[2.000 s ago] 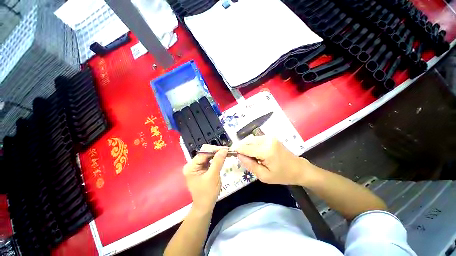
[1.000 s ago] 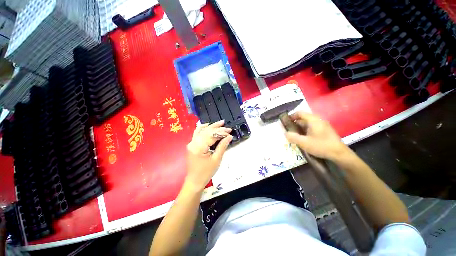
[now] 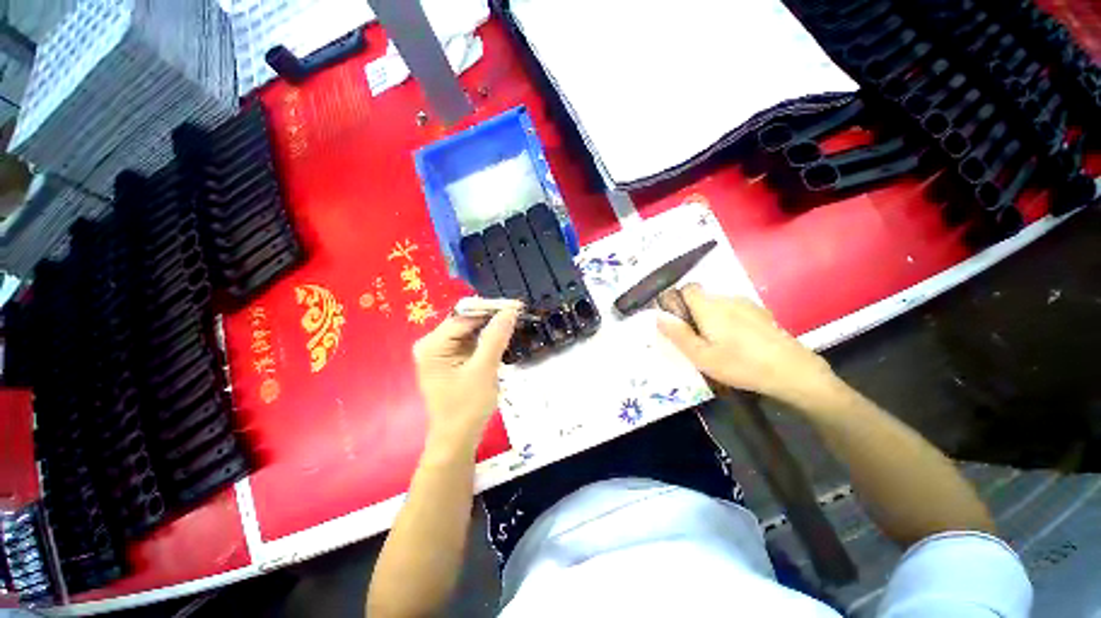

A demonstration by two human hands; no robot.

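Note:
Several black handle housings (image 3: 525,266) lie side by side, their far ends in the blue parts bin (image 3: 425,199) and their near ends on the white flowered pad (image 3: 568,392). My left hand (image 3: 456,362) is at the near left end of the housings and pinches a small thin pin (image 3: 488,307) between thumb and fingertips. My right hand (image 3: 737,344) grips the wooden handle of the hammer (image 3: 663,280) close below its head. The head is over the pad, right of the housings. The handle runs down under my right forearm.
Rows of black housings stand at left (image 3: 145,350) and far right (image 3: 954,109). A large white sheet (image 3: 676,85) lies beyond the pad. A metal post (image 3: 423,60) rises behind the bin. Stacked grey-white trays (image 3: 127,91) are at far left. The table edge (image 3: 362,529) runs before me.
My right hand has left the pin and taken hold of the hammer. My left hand went over the housing ends, then drew back slightly left with the pin. The view has shifted.

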